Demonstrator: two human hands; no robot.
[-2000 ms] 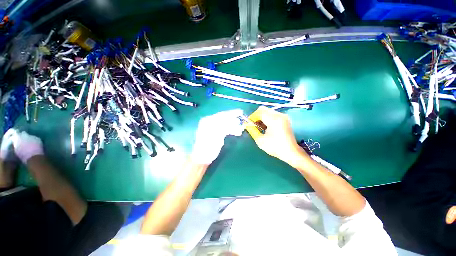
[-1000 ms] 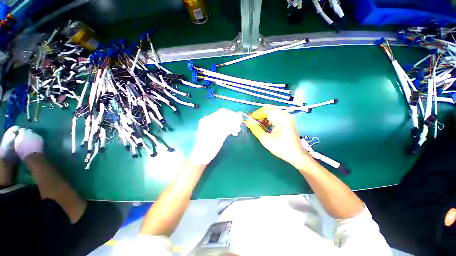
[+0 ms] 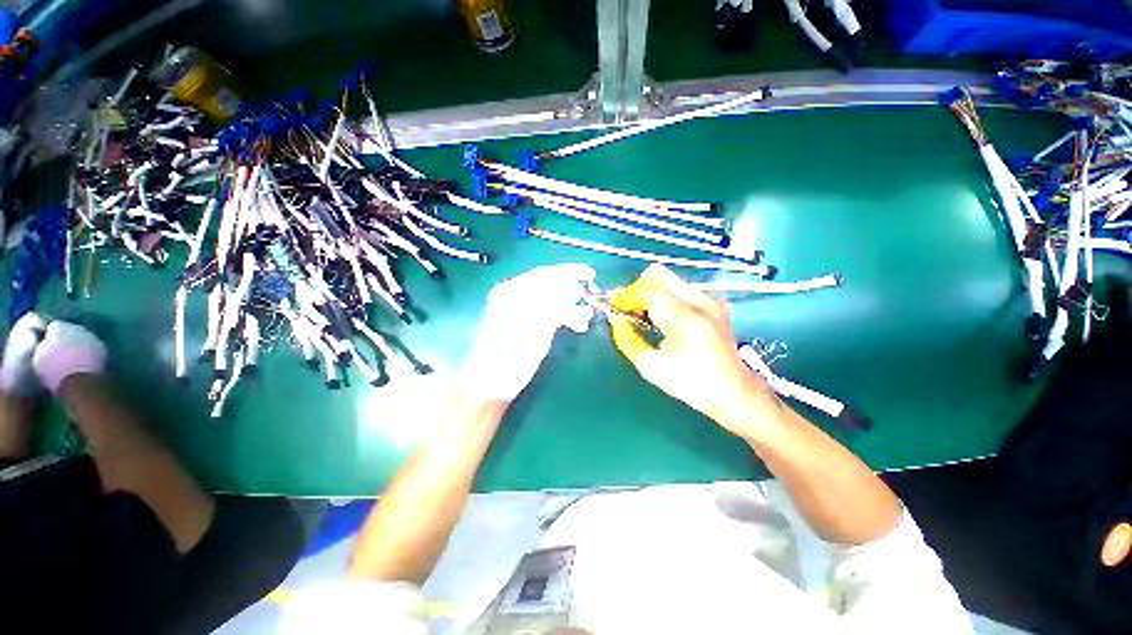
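Observation:
My left hand [image 3: 528,325], in a white glove, has its fingertips closed on a small part at the centre of the green bench; the part is mostly hidden, likely a connector. My right hand [image 3: 680,335], with yellow finger coverings, pinches thin coloured lead wires [image 3: 637,320] that run toward the left fingertips. A white cable [image 3: 788,285] with a dark end extends right from behind my right hand. A thicker white cable branch [image 3: 809,396] with a dark end and wire loops lies by my right forearm.
Several white cables with blue connectors [image 3: 621,199] lie behind my hands. A tangled harness pile [image 3: 298,236] is at left, another bundle [image 3: 1078,199] at right. A metal rail with post [image 3: 619,62] runs along the back. A person's gloved hands [image 3: 62,354] are at far left.
My hands have shifted slightly and the wires now show between the fingertips. The white cable behind my right hand has swung lower at its dark end.

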